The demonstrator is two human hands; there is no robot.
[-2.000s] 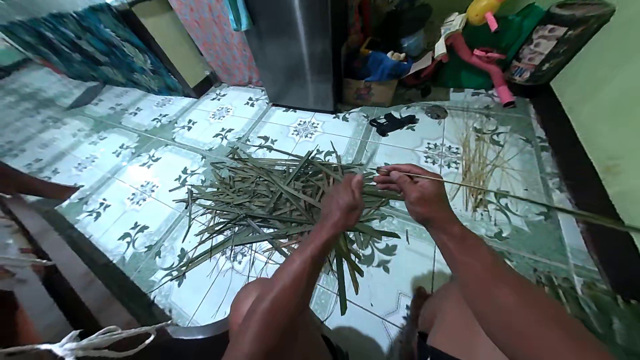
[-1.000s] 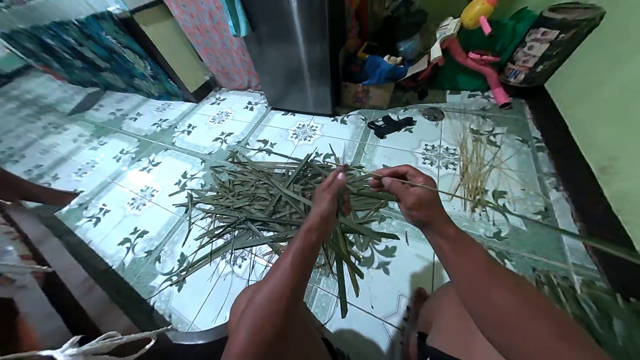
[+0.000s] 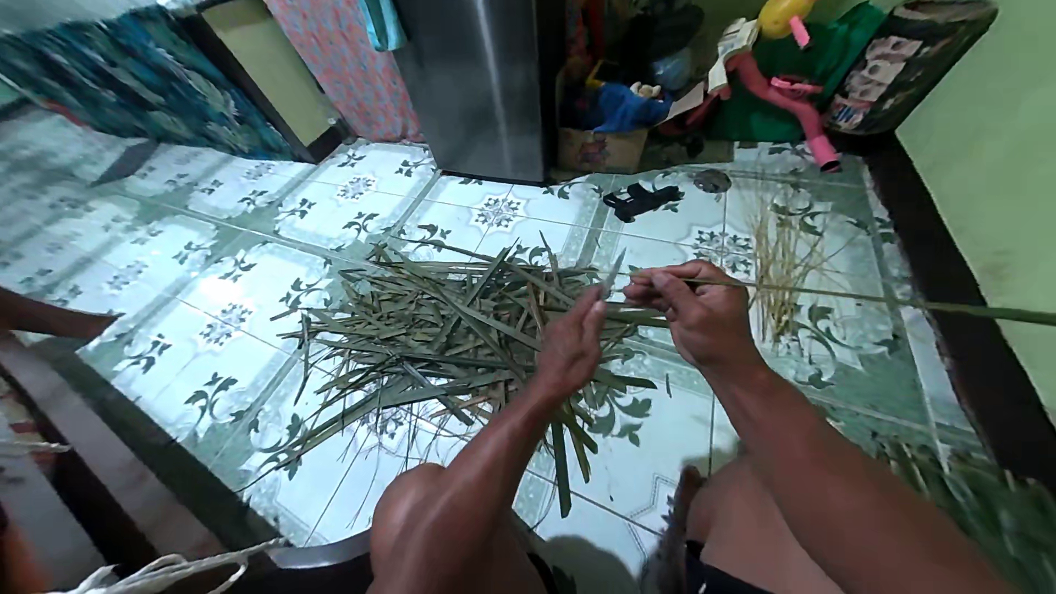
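My right hand (image 3: 701, 309) pinches a long thin green strip of leaf or midrib (image 3: 874, 293), which runs off past the right edge. Close by on its left, my left hand (image 3: 573, 342) is closed around a small blade, likely a knife (image 3: 615, 268), whose pale tip points up beside the strip's end. The handle is hidden in the fingers. Under and left of both hands lies a loose pile of cut green leaf strips (image 3: 445, 322) on the tiled floor. Thin yellowish midribs (image 3: 780, 272) lie beyond my right hand.
A black object (image 3: 642, 200) and a round floor drain (image 3: 712, 181) are on the tiles ahead. Behind them stand a refrigerator (image 3: 474, 91), a cardboard box (image 3: 602, 151) and a pink toy (image 3: 792, 111). More green leaves (image 3: 965, 495) lie at lower right. A wooden bench or chair (image 3: 107, 445) is at left.
The blade tip now shows above my left hand, which has tilted and stands slightly away from my right hand. My right hand still holds the strip.
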